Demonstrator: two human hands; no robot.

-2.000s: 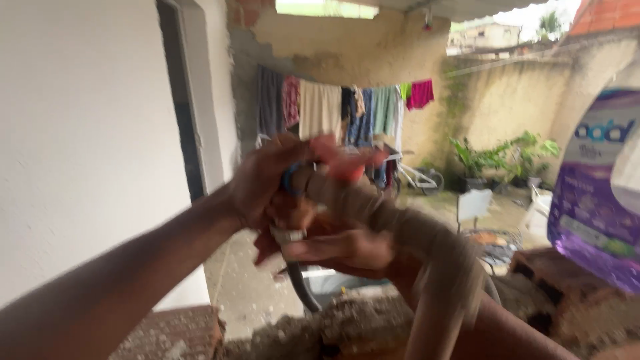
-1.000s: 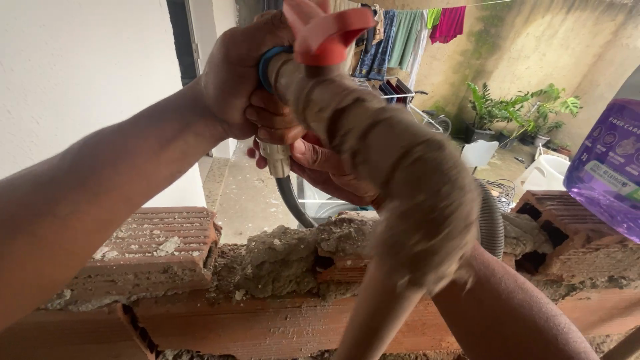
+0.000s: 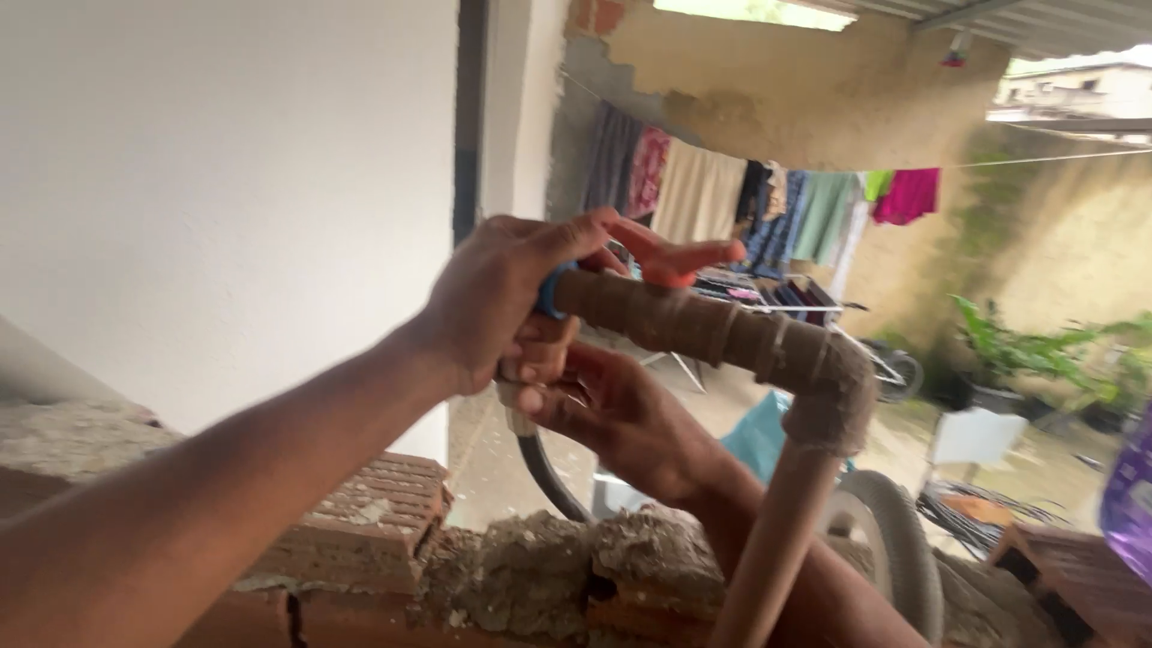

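Note:
A dirty plastic water pipe [image 3: 778,540] rises to an elbow [image 3: 832,387] and runs left through a valve with a red handle [image 3: 670,256]. At its left end, by a blue collar [image 3: 551,290], my left hand [image 3: 504,297] wraps around the tap fitting, its thumb or a finger near the red handle. Just below, my right hand [image 3: 621,414] reaches from behind the pipe, fingers gripping the hose connector [image 3: 517,396]. From this connector a dark hose [image 3: 544,477] curves down behind the wall. The fingers partly hide the joint.
A broken hollow-brick wall [image 3: 540,576] with rough mortar crosses the foreground. At right are a grey corrugated hose [image 3: 900,540], a brick [image 3: 1062,576] and a purple bottle [image 3: 1129,495]. Beyond are hanging clothes [image 3: 702,189], a drying rack [image 3: 792,301] and potted plants [image 3: 1008,351].
The view has tilted up since one second ago. My left hand's fingers now reach over the top of the fitting toward the red handle. My right hand remains at the hose connector.

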